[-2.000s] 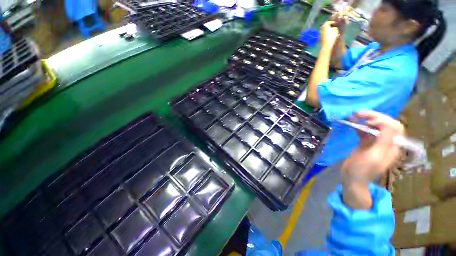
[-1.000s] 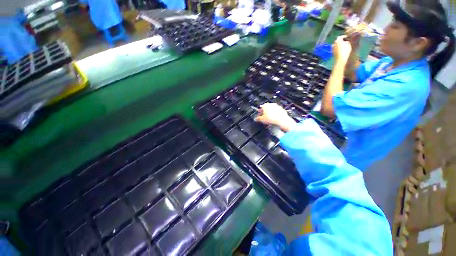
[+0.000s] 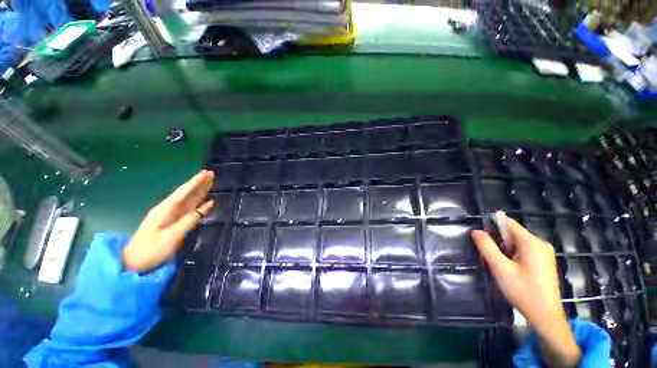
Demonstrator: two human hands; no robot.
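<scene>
A large glossy black blister tray (image 3: 342, 244) with a grid of square pockets lies in front of me; no part shows in its pockets. My left hand (image 3: 164, 226) is at its left edge, fingers stretched forward, with nothing seen in it. My right hand (image 3: 524, 277) is at its right edge, curled around a thin silvery tool, likely tweezers (image 3: 501, 227). A white end shows below that hand. Whether either hand grips the tray rim is unclear.
A second black tray (image 3: 576, 237) adjoins on the right, darker trays beyond. A white oblong box (image 3: 57, 249) and a grey-white oval item (image 3: 41, 231) lie left. Two small dark parts sit on the green mat (image 3: 288, 90). More trays and a yellow bin edge stand across the bench.
The view has swung left to the near tray. My right hand has moved from the second tray to the near tray's right edge. My left hand has come into view.
</scene>
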